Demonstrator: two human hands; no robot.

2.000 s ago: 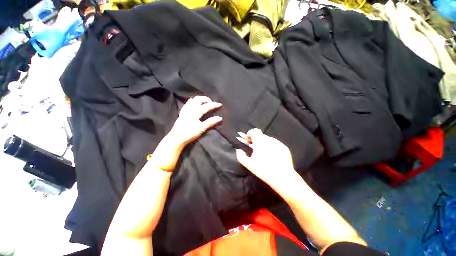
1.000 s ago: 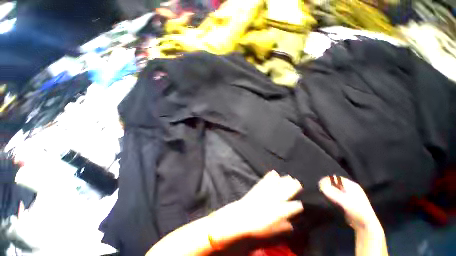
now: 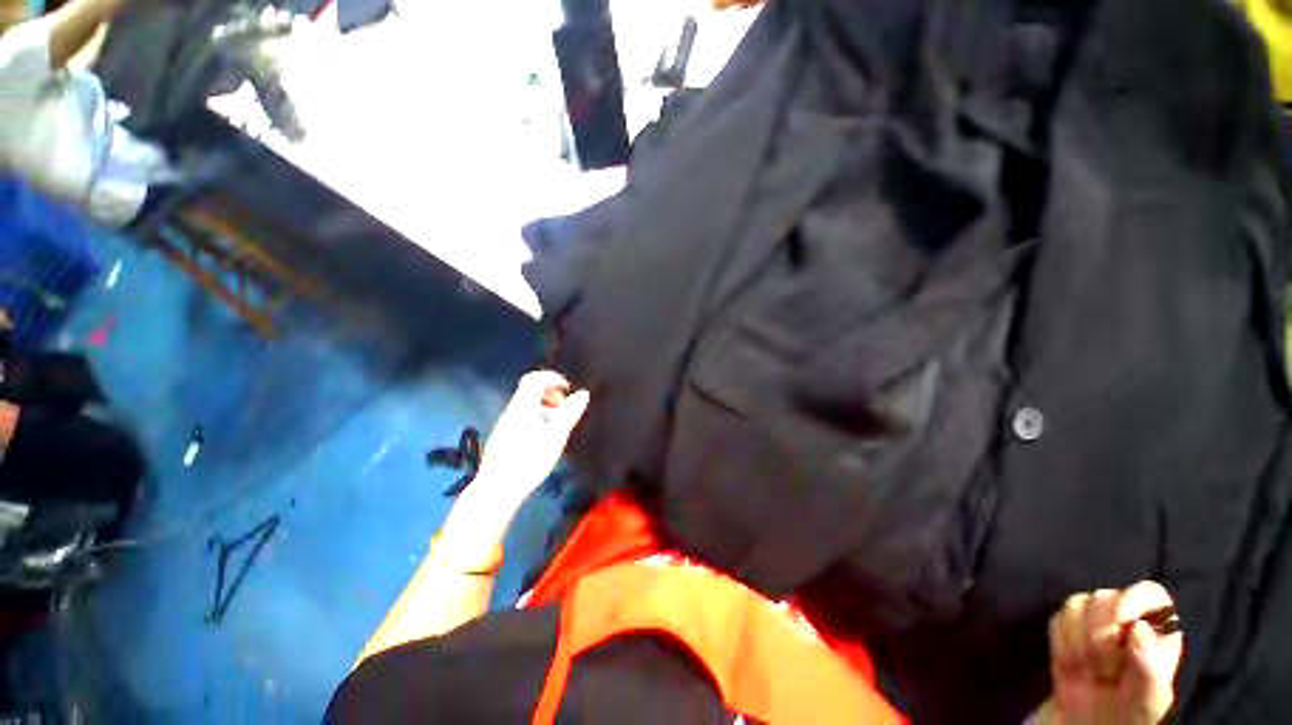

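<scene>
A large black suit jacket [image 3: 850, 298] fills the middle and right, its front open. A shiny button [image 3: 1027, 424] shows on the front panel at right. My left hand [image 3: 531, 425] is at the jacket's left edge, its fingertips closed on the black cloth. My right hand [image 3: 1112, 654] is low at the right over the jacket, its fingers curled around a small dark pointed tool, probably thread snips [image 3: 1165, 619]; most of the tool is hidden. Whether this hand also grips cloth cannot be told.
The jacket lies on a white table [image 3: 425, 156] with a black cylindrical bottle [image 3: 590, 88] on it. Left is blue floor [image 3: 354, 538] with a black hanger [image 3: 238, 567] and another dark item. Parts of other people show at the left edge. My orange-red apron [image 3: 666, 623] is at the bottom.
The view has swung left and down. My hands have gone from close together to far apart, the left at the jacket's left edge and the right low at right. The second jacket is no longer clearly seen.
</scene>
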